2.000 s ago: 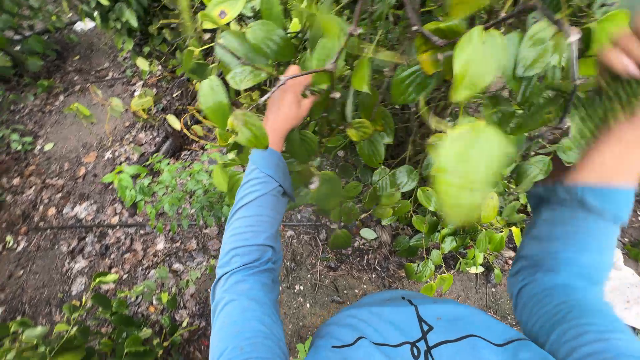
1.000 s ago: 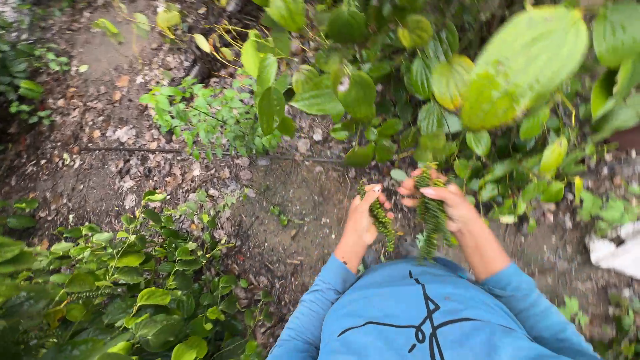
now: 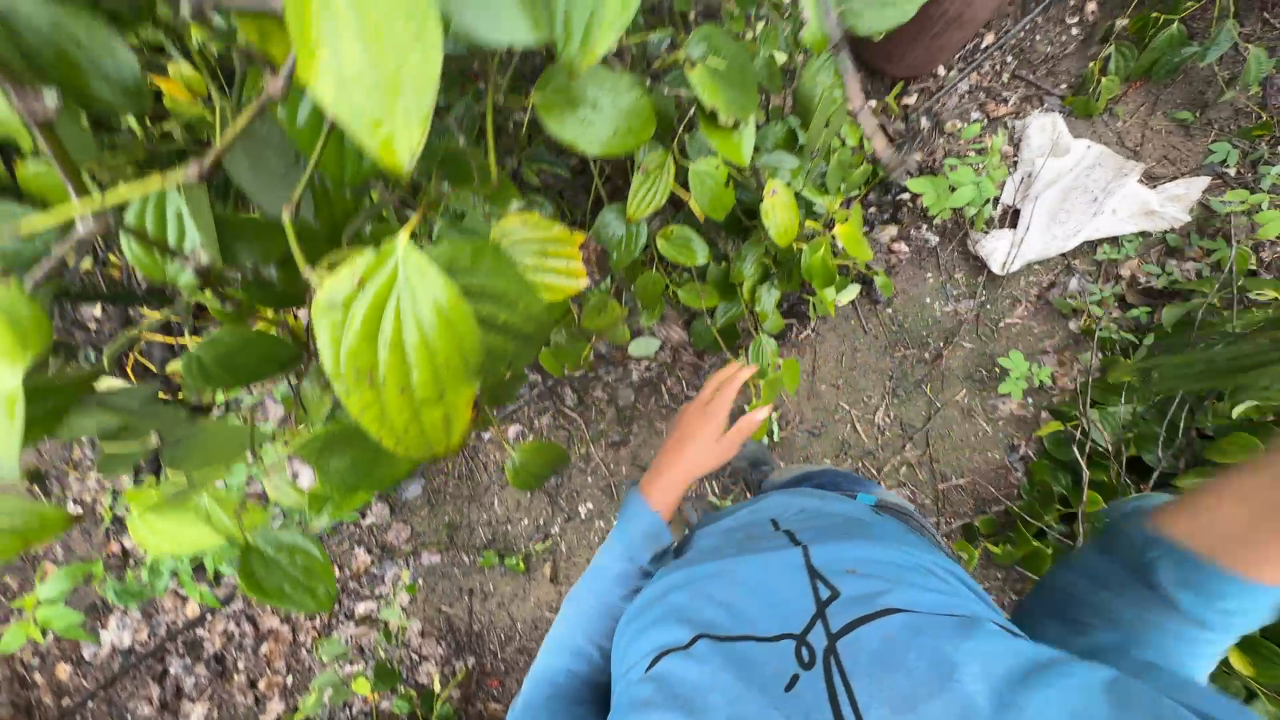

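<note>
My left hand [image 3: 705, 430] is low in front of my body, its thumb apart from its fingers, and no held thing shows in it. Small green leaves [image 3: 790, 376] of a vine lie right by its fingertips. At the right edge my right sleeve and bare forearm show, but the hand itself is outside the view. A blurred green mass [image 3: 1215, 360] is just above that forearm; whether it is held cannot be told. Broad ribbed leaves of what looks like a pepper vine [image 3: 398, 350] hang close to the camera on the left.
A woody stem [image 3: 862, 95] comes down at the top. On the soil beyond my hand lies a crumpled white sheet or sack [image 3: 1090, 195]. A brown rounded object [image 3: 925, 38] stands at the top edge. Low plants [image 3: 1110, 455] grow on the right, and leaf litter [image 3: 180, 650] covers the lower left.
A second ago both hands were together before my body with green pepper spikes in them. They are now apart, the right one out of view. The view has swung to the right.
</note>
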